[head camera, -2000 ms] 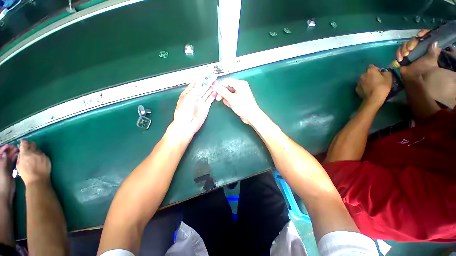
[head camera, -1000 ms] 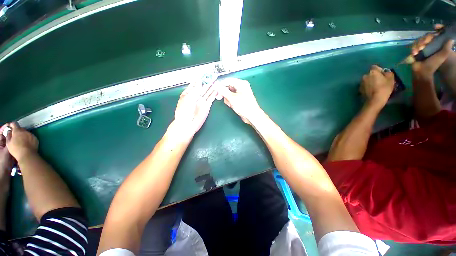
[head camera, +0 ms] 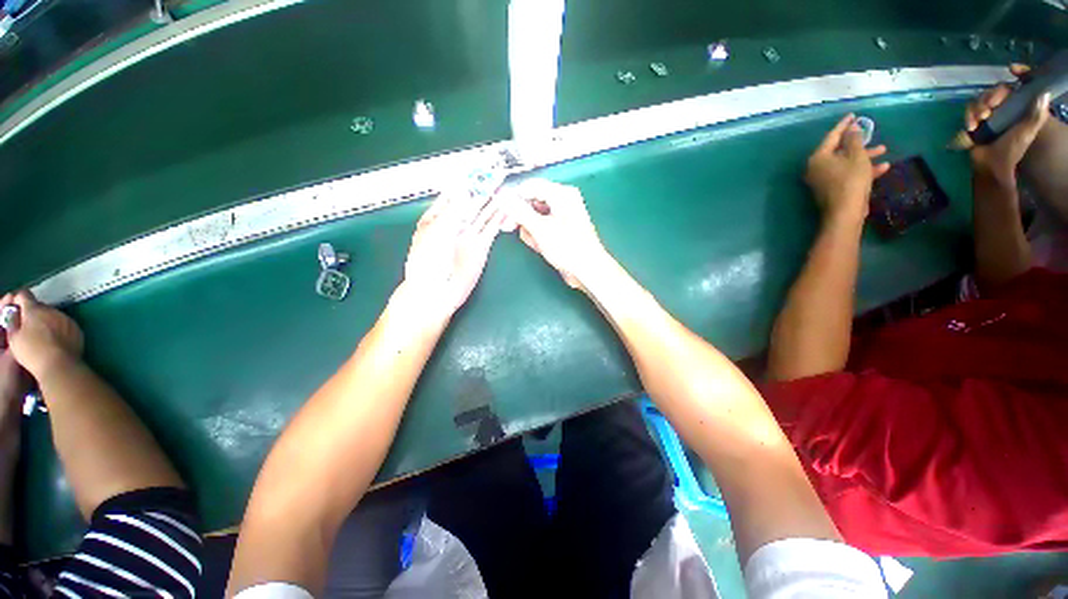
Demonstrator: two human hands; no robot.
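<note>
My left hand [head camera: 449, 248] holds a small pale, shiny housing [head camera: 485, 179] at its fingertips, over the pale metal rail. My right hand [head camera: 555, 226] is close against it, fingers bent together at the housing's near side. A dark spot shows between the right thumb and fingers; whether it is a tool is too small to tell. Loose housing parts [head camera: 333, 283], a square frame with a small silver piece touching it, lie on the green bench to the left of my hands.
Beyond the pale rail [head camera: 234, 220], small units [head camera: 424, 114] lie on the dark green belt, crossed by a white bar [head camera: 536, 70]. At right, a person in red holds a grey-black tool [head camera: 1017, 108] near a dark tray [head camera: 908, 197]. Another person's hand [head camera: 45, 332] is at left.
My hands stay almost in place at the rail. The units on the belt have shifted slightly left. The red-sleeved neighbour's hand has moved off the dark tray toward the rail, holding a small round piece.
</note>
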